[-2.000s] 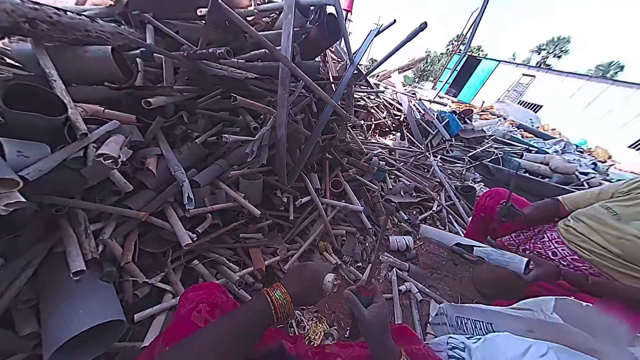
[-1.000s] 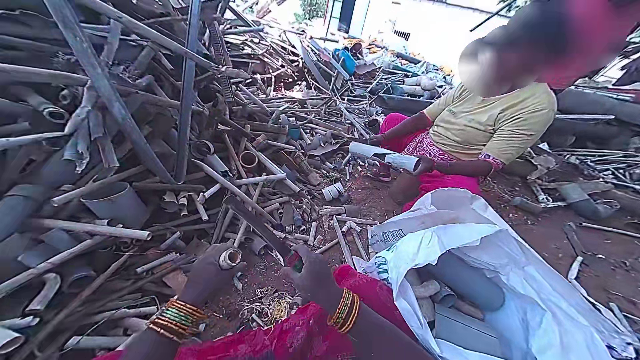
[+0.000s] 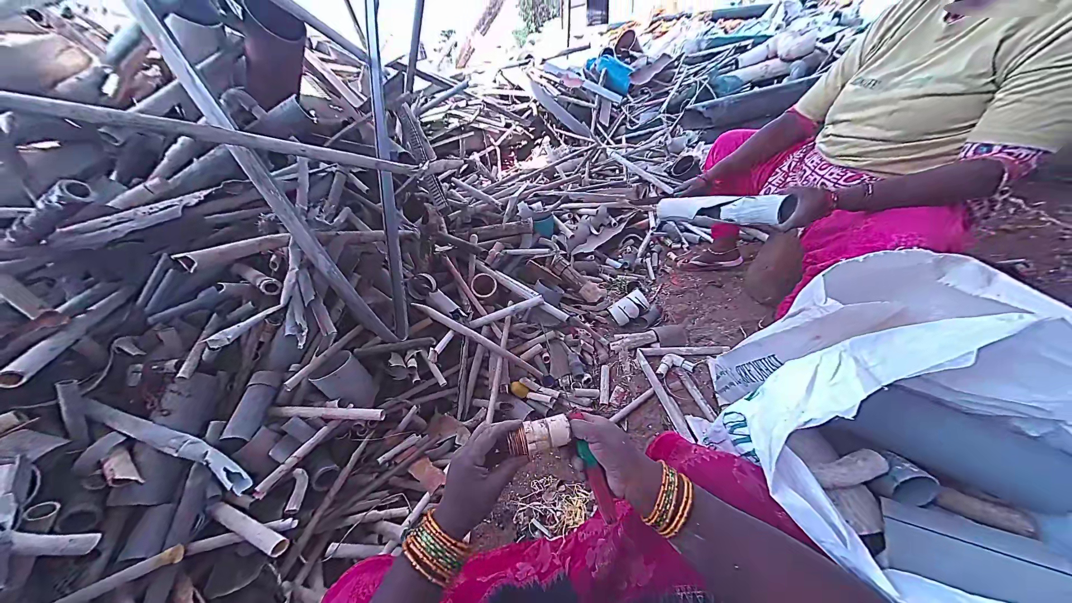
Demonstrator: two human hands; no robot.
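Note:
Near the bottom centre, my left hand [image 3: 481,473] grips the threaded, brownish end of a short white plastic pipe fitting [image 3: 548,434]. My right hand [image 3: 615,456] is closed around a tool with a red and green handle [image 3: 596,477], its fingers at the fitting's other end. The rest of that tool is hidden or cannot be made out. Below my hands, thin yellowish shavings [image 3: 553,507] lie on the ground.
A large heap of old pipes [image 3: 251,352] fills the left and middle. At the right, an open white sack [image 3: 904,293] holds pipe pieces. A seated co-worker [image 3: 913,109] behind it holds a broken white pipe [image 3: 724,209]. A blue plastic container [image 3: 610,74] lies farther back.
The fitting and the tool have come together between my hands, which were farther apart a second ago. The long blade seen then no longer shows. The view has swung right since the first frame.

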